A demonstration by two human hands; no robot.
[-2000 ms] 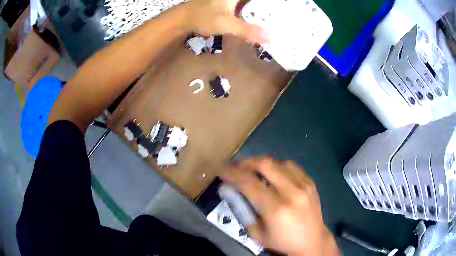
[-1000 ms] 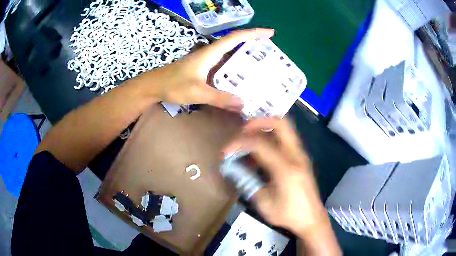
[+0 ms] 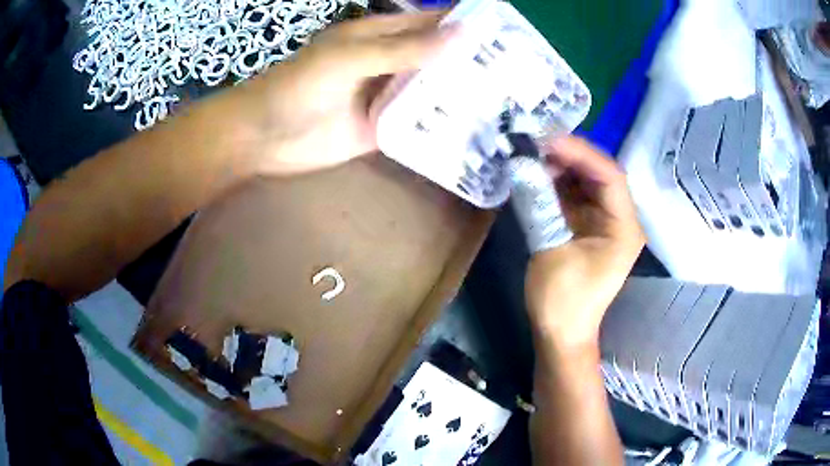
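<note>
My left hand (image 3: 337, 100) holds a white rounded-square socket housing (image 3: 464, 91) by its left edge, above the cardboard tray (image 3: 382, 237). My right hand (image 3: 587, 218) is closed round a short whitish, banded cylinder (image 3: 539, 205) at the housing's lower right. Small dark and white pieces show between the cylinder's top and the housing; blur hides whether they touch. In the tray lie one white U-shaped clip (image 3: 328, 283) and a cluster of black-and-white modules (image 3: 241, 364).
A large pile of white clips (image 3: 209, 45) lies at the upper left. Stacked grey-white covers (image 3: 692, 355) stand at the right, with more covers (image 3: 733, 168) behind. A playing card (image 3: 437, 419) lies below the tray. A blue-edged green mat (image 3: 601, 55) is at the top.
The housing and my left hand have moved up slightly. My right hand has moved up and right with the cylinder, to the housing's face. The open housing at the top has left the view.
</note>
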